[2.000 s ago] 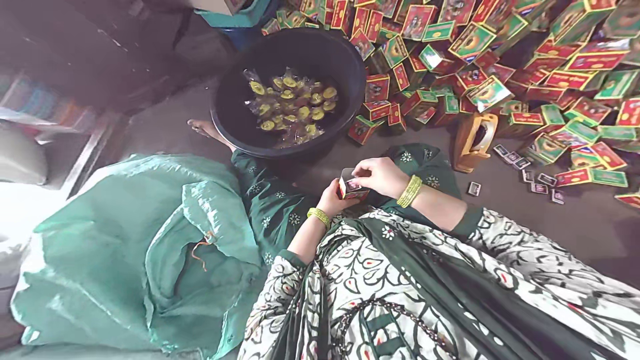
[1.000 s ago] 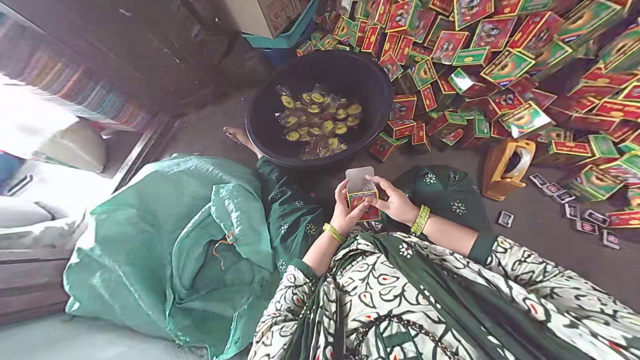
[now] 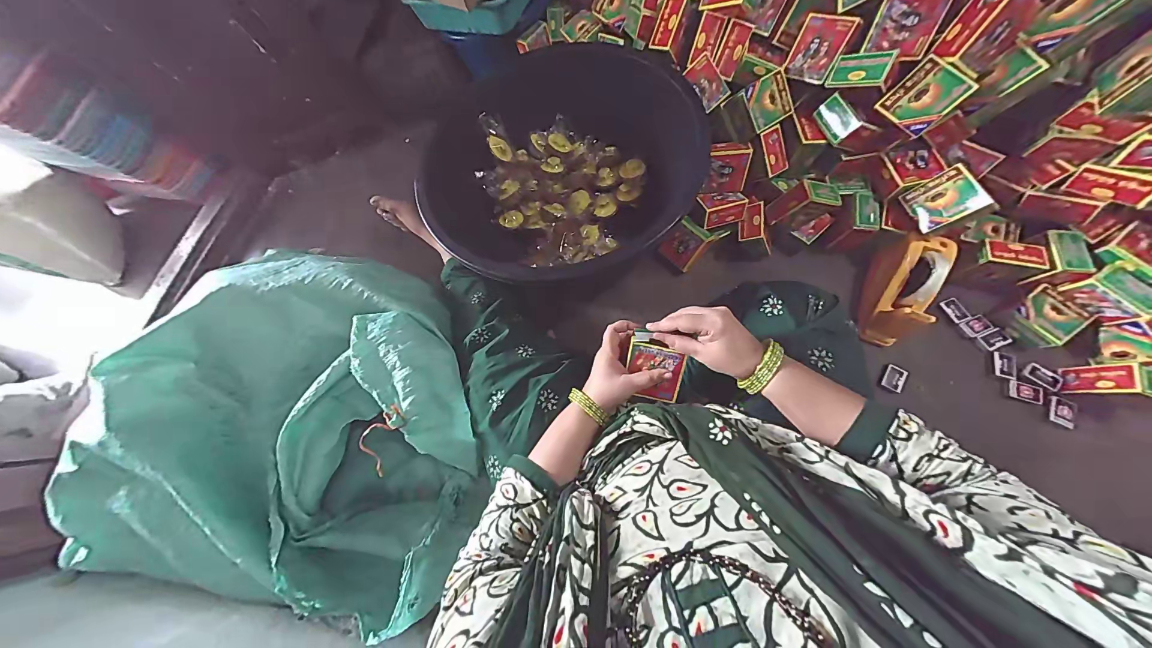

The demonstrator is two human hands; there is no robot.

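Observation:
A small red cardboard box with a yellow border (image 3: 657, 367) is between my hands above my lap. My left hand (image 3: 617, 371) grips its left side and lower face. At its top end, the fingers of my right hand (image 3: 709, 337) pinch the edge by the flap. Beyond my hands stands a dark round tub (image 3: 693, 153) with several clear-wrapped pieces bearing yellow discs (image 3: 558, 184) in it. To the right on the floor lie several small dark matchbox-sized packets (image 3: 994, 339), one of them apart from the others (image 3: 894, 378).
A large green woven sack (image 3: 207, 432) lies at my left. Red and green cardboard boxes (image 3: 909, 162) are heaped at the upper right. An orange-yellow tape dispenser or similar holder (image 3: 904, 288) stands near my right knee. A blue-green crate (image 3: 472, 16) is behind the tub.
The box's pale top flap stood up one second ago; now it is folded down under my right fingers. The box's red printed face shows more than two seconds ago.

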